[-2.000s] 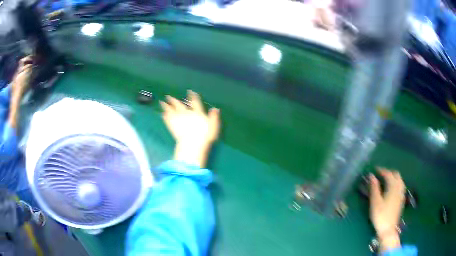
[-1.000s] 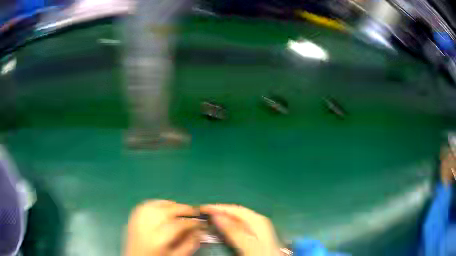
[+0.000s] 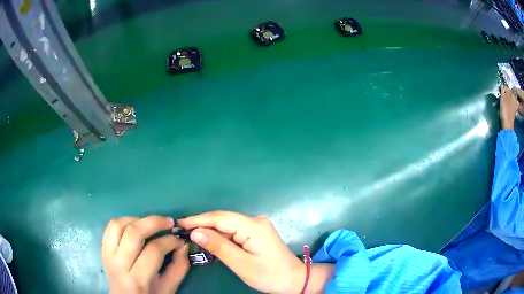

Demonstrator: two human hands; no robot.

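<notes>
A black rounded housing (image 3: 201,256) is between my two hands at the lower left of the view, mostly covered by the fingers, with a pale patch showing. My left hand (image 3: 143,252) holds it from the left with bent fingers. My right hand (image 3: 247,247), with a red band at the wrist, holds its upper edge with thumb and forefinger. A small dark piece (image 3: 179,231) shows between the fingertips; its exact kind cannot be told. The hands are above the near part of the green surface (image 3: 247,155).
Three black housings (image 3: 184,61) (image 3: 268,33) (image 3: 348,26) lie spaced out on the far green band. A grey post (image 3: 57,69) with a bolted bracket (image 3: 123,116) stands at left. A neighbour's blue sleeve (image 3: 505,178) and hands (image 3: 508,106) are at right. A fan edge (image 3: 6,267) shows lower left.
My hands, apart two seconds ago, have come together on a housing. The view has swung right and down; the fan is now almost out of view and the post is at left.
</notes>
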